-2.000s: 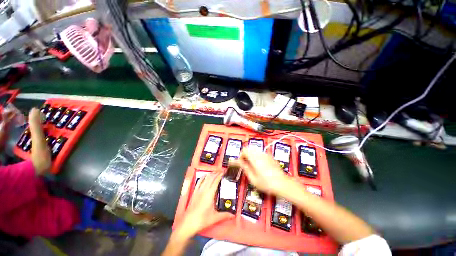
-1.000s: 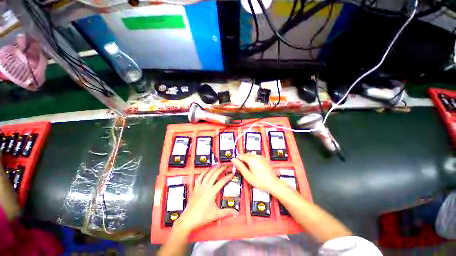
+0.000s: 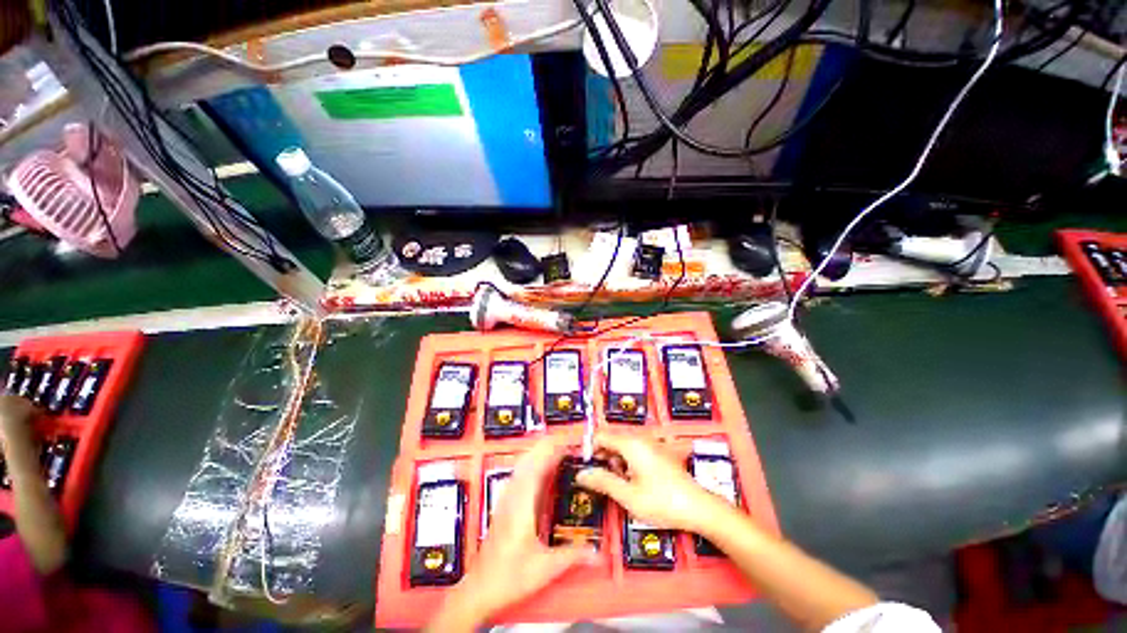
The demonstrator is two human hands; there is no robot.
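Note:
The red-orange tray (image 3: 402, 544) lies on the dark-green bench and holds black handheld devices with white labels in two rows. My left hand (image 3: 525, 538) grips one black device (image 3: 578, 505) by its side over the front row's middle pocket. My right hand (image 3: 643, 476) is at the top end of this device, fingers on the white cable (image 3: 591, 414). The cable runs in from the upper right. Its plug is hidden by my fingers, so I cannot tell if it sits in the device.
Two white scanners (image 3: 519, 314) (image 3: 787, 346) lie behind the tray. The ledge holds a mouse (image 3: 517, 260), a small black box (image 3: 646, 260) and a bottle (image 3: 334, 210). A monitor (image 3: 383, 136) stands behind. A person's arm (image 3: 31, 482) and another tray (image 3: 105, 420) are left.
The device in my left hand now shows a dark face with no white label visible. My right hand has moved slightly down along with the cable end. The whole view has shifted from two seconds ago.

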